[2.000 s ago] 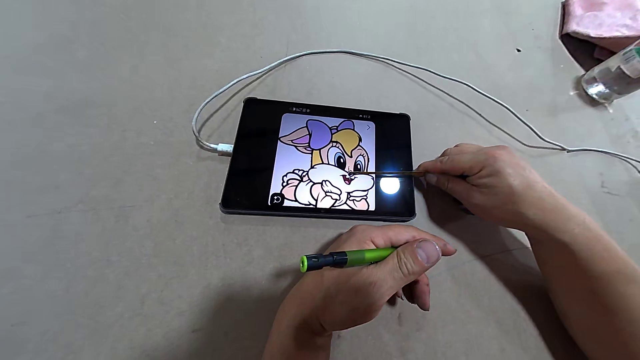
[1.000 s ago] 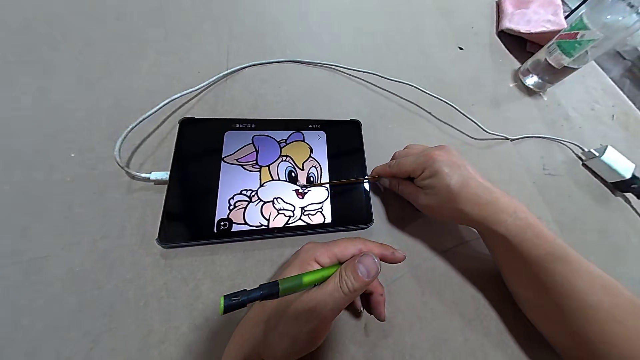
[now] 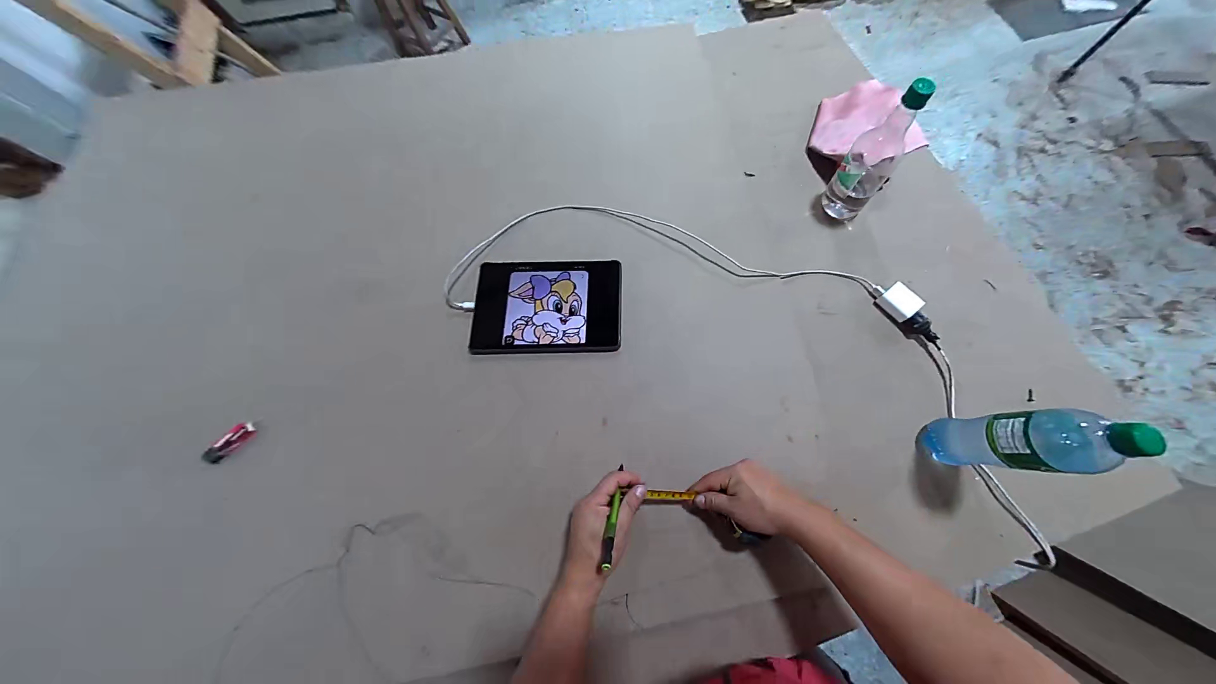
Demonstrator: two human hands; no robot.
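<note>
Near the front edge of a large cardboard sheet (image 3: 380, 399), my left hand (image 3: 600, 527) holds a green pen or marker (image 3: 611, 532) and the end of a yellow measuring tape (image 3: 670, 496). The tape's short blade stretches across to my right hand (image 3: 746, 496), which pinches it. A dark case, partly hidden, shows under my right palm. Farther up lies a tablet (image 3: 546, 309) with a cartoon rabbit on its screen and a white cable (image 3: 655, 221) plugged into its left side. Thin drawn lines mark the sheet left of my hands.
A blue-tinted bottle (image 3: 1054, 441) with a green cap stands at the right, near a white charger (image 3: 900, 301). Another bottle (image 3: 866, 163) is at the back right by a pink cloth-like item (image 3: 855, 119). A small red-and-black object (image 3: 230, 443) lies at the left.
Both hands have left the tablet and are closer to the sheet's front edge, with the tape between them. The green pen is still in my left hand. The view has moved and shows more of the surroundings.
</note>
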